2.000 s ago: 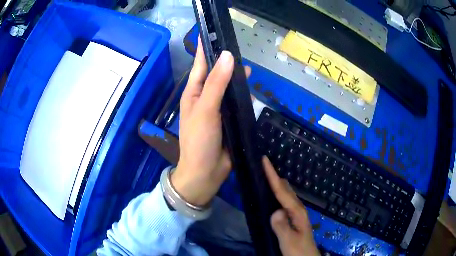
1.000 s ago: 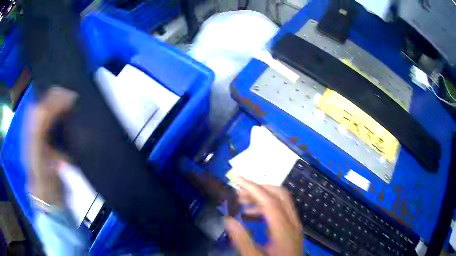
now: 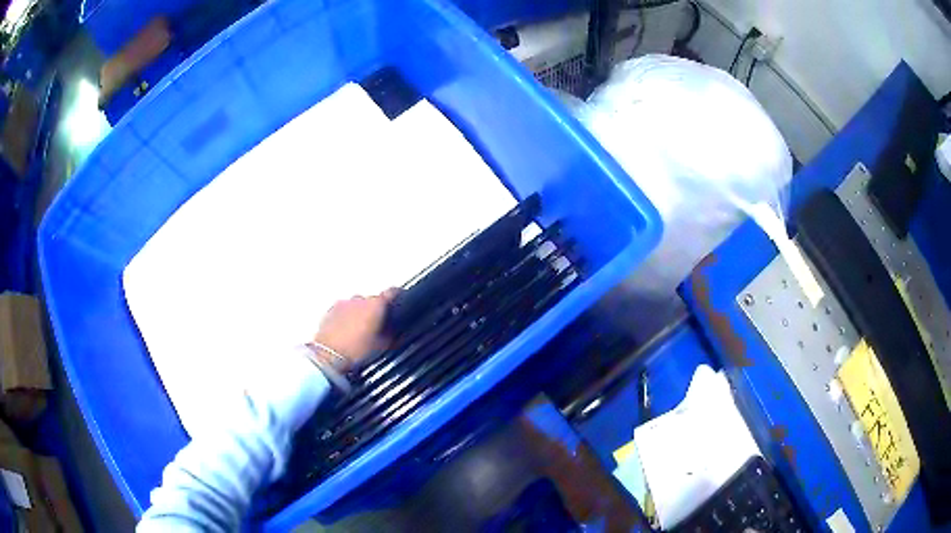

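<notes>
My left hand (image 3: 357,327) is inside the blue plastic tote (image 3: 626,208), its fingers on the upper edge of a black plastic cover (image 3: 469,256). That cover stands on edge beside a row of several similar covers along the tote's right side. White separator sheets (image 3: 302,219) lie to the left of the covers. My right hand is not in view. Another black cover (image 3: 871,271) lies across the perforated metal plate (image 3: 784,312), beside the yellow label (image 3: 879,416).
A translucent plastic bag (image 3: 688,135) bulges behind the tote. The blue bench's worn corner (image 3: 720,302) is at the right. The keyboard (image 3: 746,505) and a white paper or cloth (image 3: 697,448) are at the lower right. Cardboard (image 3: 23,344) is at the far left.
The view has turned left to the tote. The black cover my left hand carried over the tote is now down in the row of covers. My right hand has left the picture.
</notes>
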